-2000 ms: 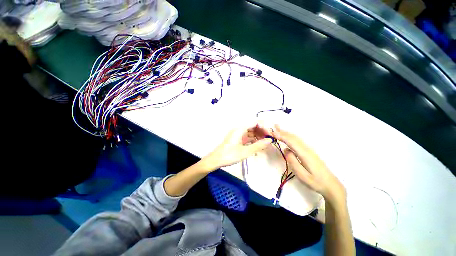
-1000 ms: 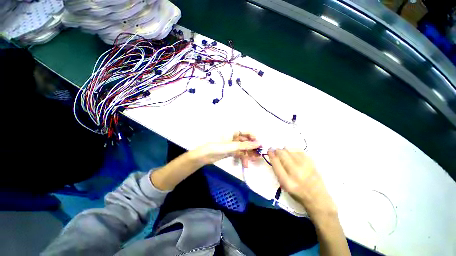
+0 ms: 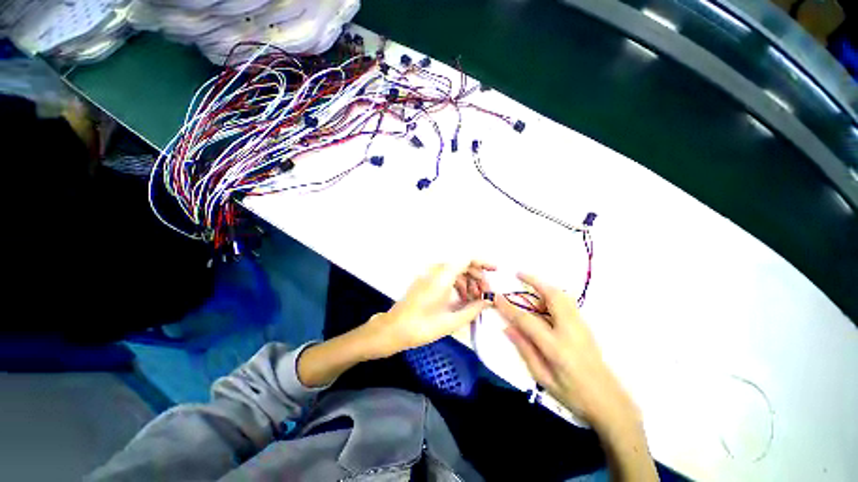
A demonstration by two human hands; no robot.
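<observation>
My left hand pinches a small black connector housing between thumb and fingers. My right hand is just right of it, over dark and red leads that run from the housing; whether its fingertips grip a lead is hard to tell. A wire harness curves from a black plug at the top to another plug, then down towards my right hand. A dark lead end with a pale tip shows at the bench edge below my right hand. The white rounded panel blends into the white top.
A tangled harness bundle lies at left, with black plugs fanned over the white board. Stacked white panels stand beyond it. A thin pale lead curves at right. The green conveyor with metal rails runs behind. A blue stool is below.
The view has shifted slightly. The near harness has swung from above my hands to an arc at their right. My right hand was closed at the leads a second ago and its fingers are now more spread.
</observation>
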